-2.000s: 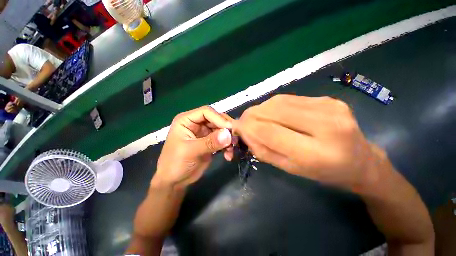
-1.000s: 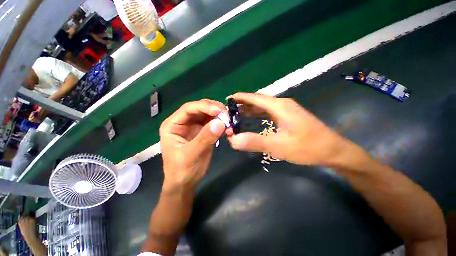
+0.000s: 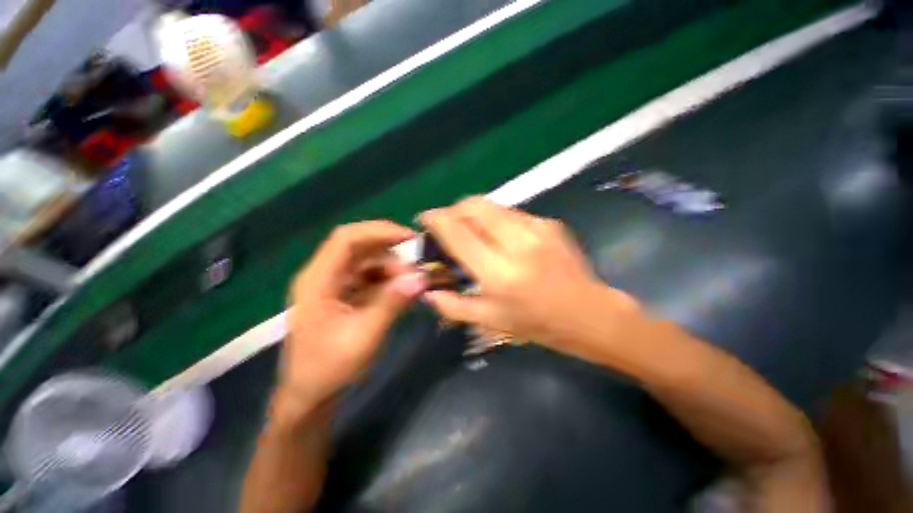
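The frame is blurred by motion. My right hand [image 3: 526, 271] holds a dark palm-sized unit [image 3: 436, 259] with an orange-yellow patch, partly hidden by my fingers. My left hand [image 3: 345, 301] pinches a small white part [image 3: 408, 248] between thumb and fingers against the left end of the unit. Whether the part is inside the unit or only touching it, I cannot tell. A heap of tiny tan pieces [image 3: 486, 341] lies on the dark bench just below my right hand.
A blue-white circuit strip [image 3: 666, 190] lies on the bench at the right. The green belt [image 3: 370, 150] carries two grey units [image 3: 216, 271] at left. A white fan [image 3: 85, 436] stands lower left, a cream fan [image 3: 208, 62] at the far side. A person's pale sleeve shows upper left.
The view has shifted and blurred. My right hand has turned the dark unit so its orange-yellow patch shows. The white part stays at my left fingertips. The tan heap shows less than one second ago.
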